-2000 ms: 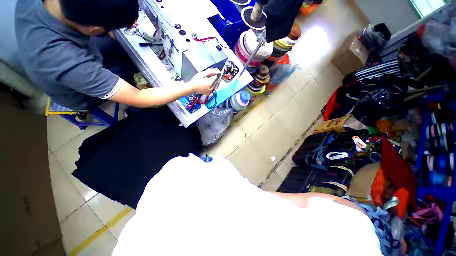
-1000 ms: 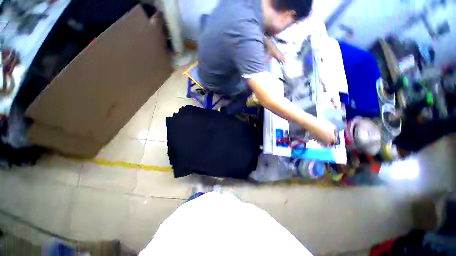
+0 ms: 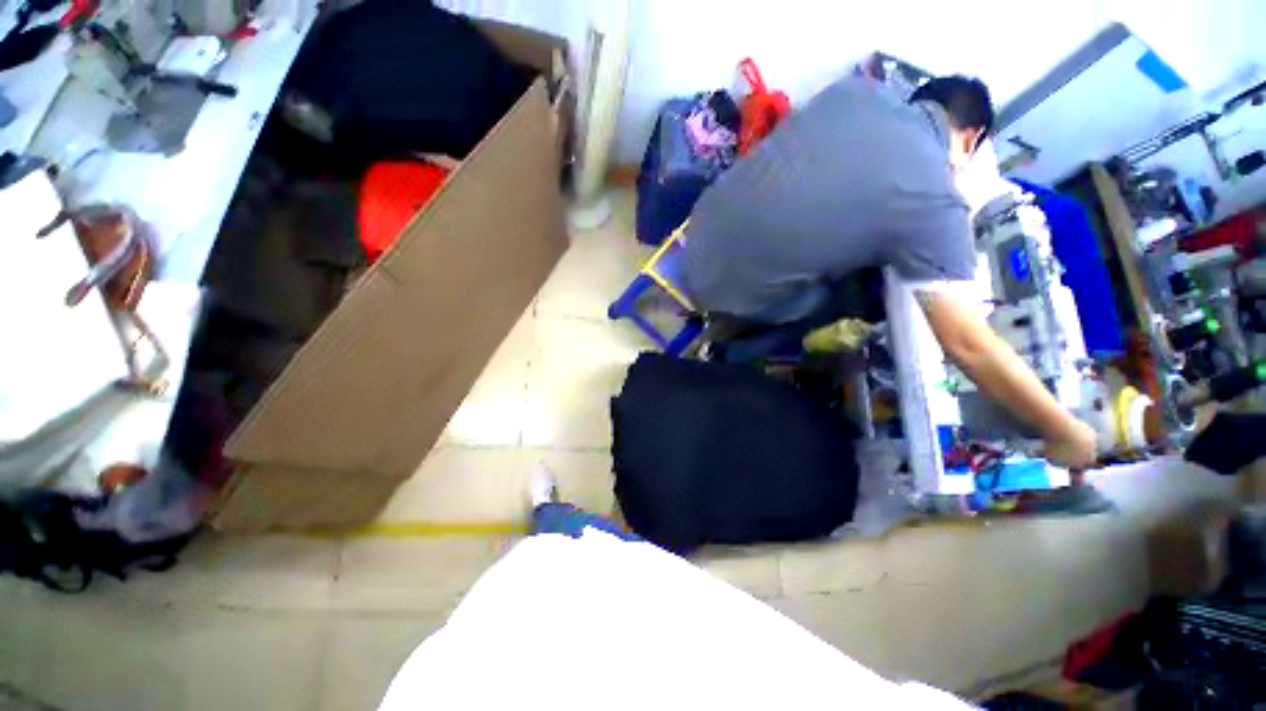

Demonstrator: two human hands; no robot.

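Neither of my hands is in view; only my white shirt [image 3: 625, 632], a bit of blue trouser leg and a shoe show at the bottom. A large stack of black fabric pieces [image 3: 733, 452] with uneven edges lies low in front of me, left of the white machine table [image 3: 916, 403]. A seated person in a grey shirt [image 3: 833, 208] leans over that table, one hand at its near end by a light blue mat [image 3: 1016, 477].
A tall cardboard box [image 3: 417, 306] with dark contents and a red item stands at left. Beyond it, a white table [image 3: 222, 139] holds a machine and a white article with brown parts [image 3: 118, 264]. A blue stool [image 3: 660, 299] is under the person.
The view has swung left. The black stack and the seated person now appear further right, and the cardboard box and left table have come into view. My visible right forearm has left the picture.
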